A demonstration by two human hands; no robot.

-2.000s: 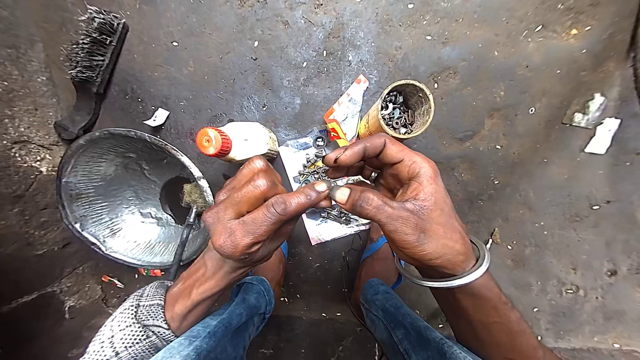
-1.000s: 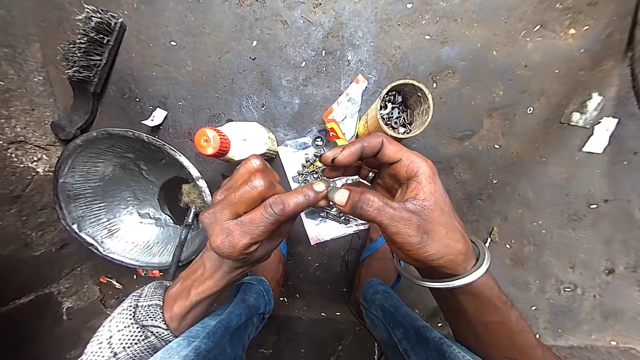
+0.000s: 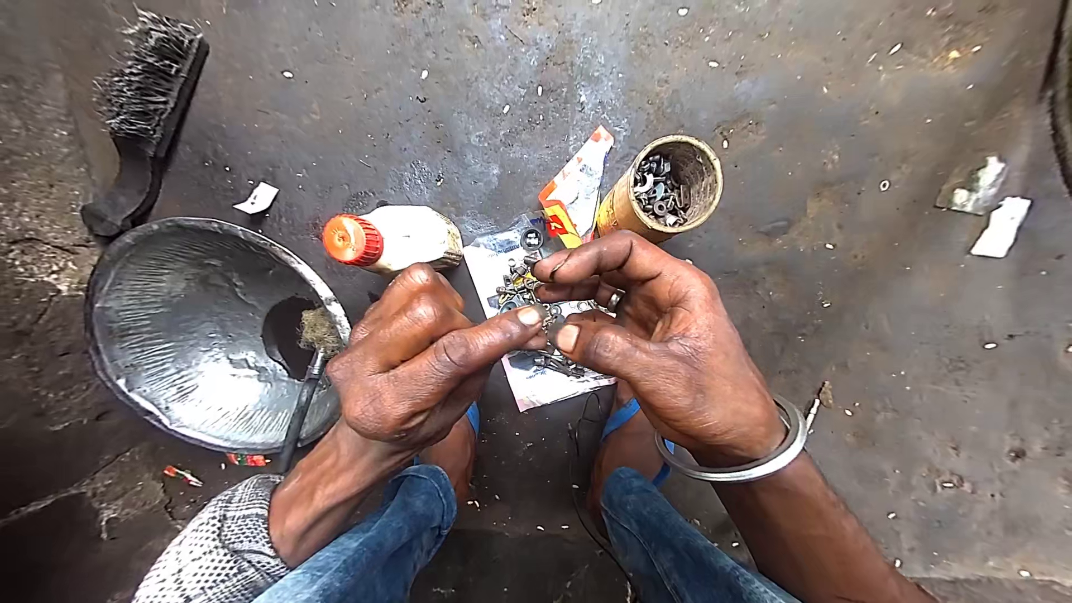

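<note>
Just above a paper sheet [image 3: 536, 392] strewn with small metal parts [image 3: 519, 285], my two hands meet at the fingertips. My left hand [image 3: 423, 360] has its thumb and bent forefinger pinched together; a small metal piece seems to sit between the tips, mostly hidden. My right hand [image 3: 662, 335], with a ring on a finger and a metal bangle at the wrist, holds its thumb tip against the same spot, its other fingers curled loosely. Behind the right hand leans a round tube container [image 3: 615, 209] of small metal hardware. A white bottle with a red cap [image 3: 410, 237] lies beyond the left hand.
A black bowl [image 3: 184, 335] with a small long-handled brush [image 3: 306, 394] resting in it stands at the left. A wire brush [image 3: 151, 117] lies behind it. Paper scraps [image 3: 1001, 228] lie on the floor at the right. My legs are close below the hands.
</note>
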